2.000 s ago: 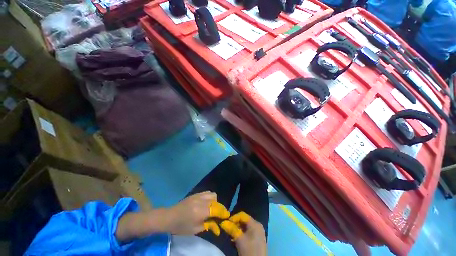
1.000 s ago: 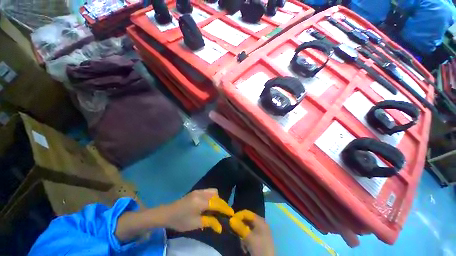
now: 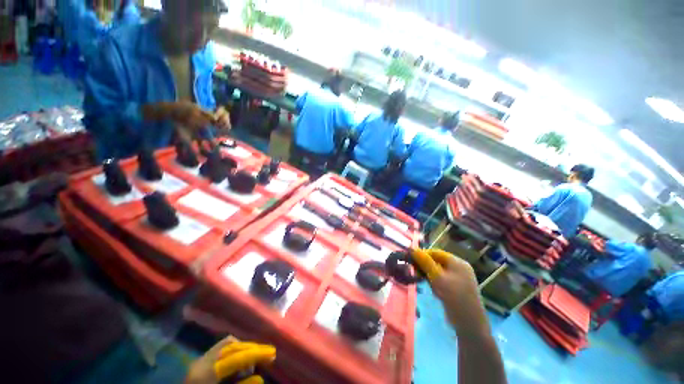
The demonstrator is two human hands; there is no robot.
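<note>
My right hand [image 3: 448,276], with yellow finger cots, grips a black watch [image 3: 403,267] closed into a loop, above the right edge of the near red tray [image 3: 311,330]. Several looped watches stand in this tray, one [image 3: 360,321] near its front and one [image 3: 273,280] at its left. Flat open watches [image 3: 346,220] lie at its far end. My left hand [image 3: 234,361], also in yellow cots, is at the bottom edge, partly cut off; its grip is unclear.
A second red tray stack [image 3: 135,259] with looped watches adjoins at the left. A person in a blue smock [image 3: 127,90] reaches over its far end. More people in blue sit at benches behind. Tray stacks [image 3: 510,217] stand at the right. Dark cloth [image 3: 37,300] lies at the left.
The view has tilted up to the hall. My hands have parted from over the lap; the right has moved up to the tray with a looped watch, the left is at the tray's near side.
</note>
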